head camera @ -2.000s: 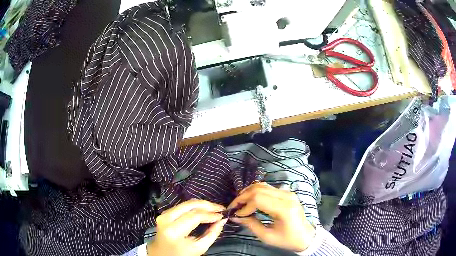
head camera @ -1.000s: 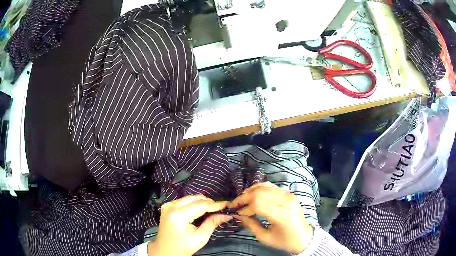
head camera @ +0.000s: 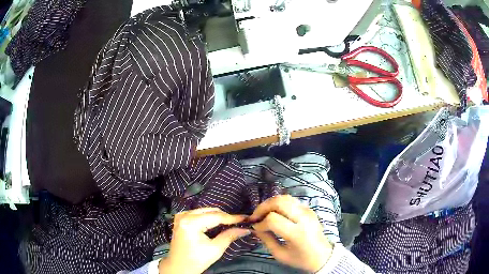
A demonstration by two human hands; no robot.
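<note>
A dark maroon-black garment piece with thin white stripes (head camera: 145, 107) lies bunched on the left of the table and hangs down onto the lap. My left hand (head camera: 201, 241) and my right hand (head camera: 292, 230) meet over the lap at the bottom centre. Both pinch a small dark edge of the striped cloth between thumb and fingertips, with the fingertips nearly touching. The exact fold of the edge is hidden by the fingers. Grey-green striped cloth (head camera: 311, 182) covers the lap beneath.
The white machine (head camera: 305, 27) stands at the top. Red-handled scissors (head camera: 375, 80) lie on its right, beside a small black tool (head camera: 335, 51). A clear bag lettered SHUTIAO (head camera: 429, 176) hangs at right. Striped cloth (head camera: 418, 241) lies below it. A pale fuzzy strand (head camera: 281, 120) hangs at the wooden edge.
Both hands stay over the lap, still pinching the dark edge, with only small finger shifts. The view has tilted slightly. The bunched cloth stays in place.
</note>
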